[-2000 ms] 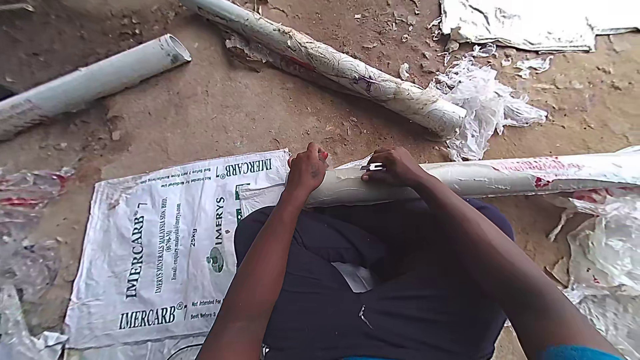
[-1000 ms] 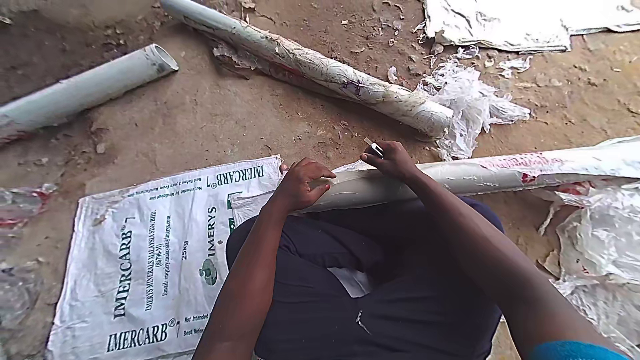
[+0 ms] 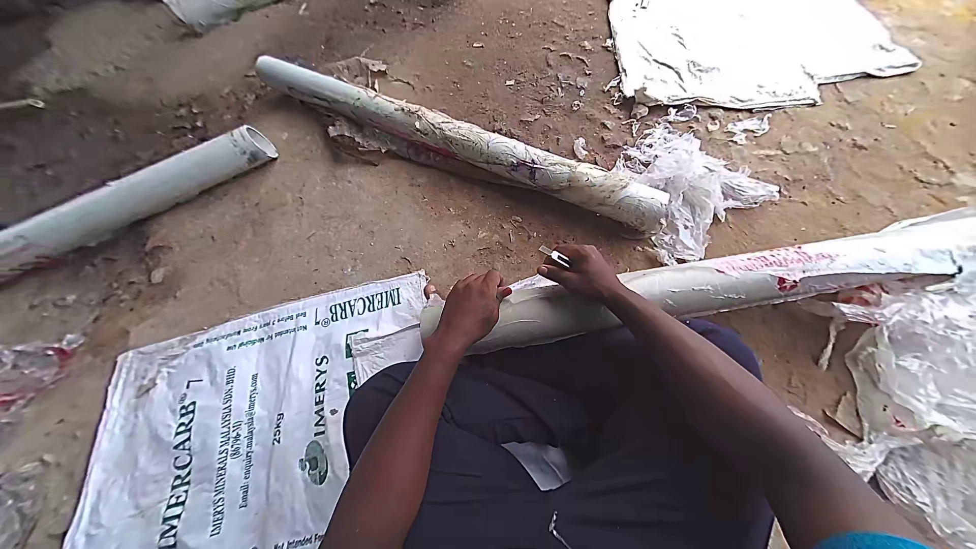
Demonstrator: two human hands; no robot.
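A long pale pipe (image 3: 686, 290), partly covered by a white woven sack with red print, lies across my thighs. My left hand (image 3: 469, 309) rests on top of the pipe near its left end, its fingers curled over the far side; whether they grip the sack's edge there is hidden. My right hand (image 3: 579, 271) sits just right of it at the pipe's far edge, closed around a small white-handled tool (image 3: 560, 259), perhaps a blade. Beside my left knee a printed white woven sack (image 3: 259, 412) is spread flat on the ground.
A second pipe in a stained wrapping (image 3: 488, 152) lies diagonally ahead, its near end against crumpled clear plastic (image 3: 698, 183). Another pale pipe (image 3: 145, 191) lies at the left. A white sack (image 3: 747, 53) is at the far right, and loose plastic sheeting (image 3: 923, 374) lies at the right.
My left hand, raised with fingers spread a second ago, is now down on the pipe with its fingers curled. My right hand still holds the small tool.
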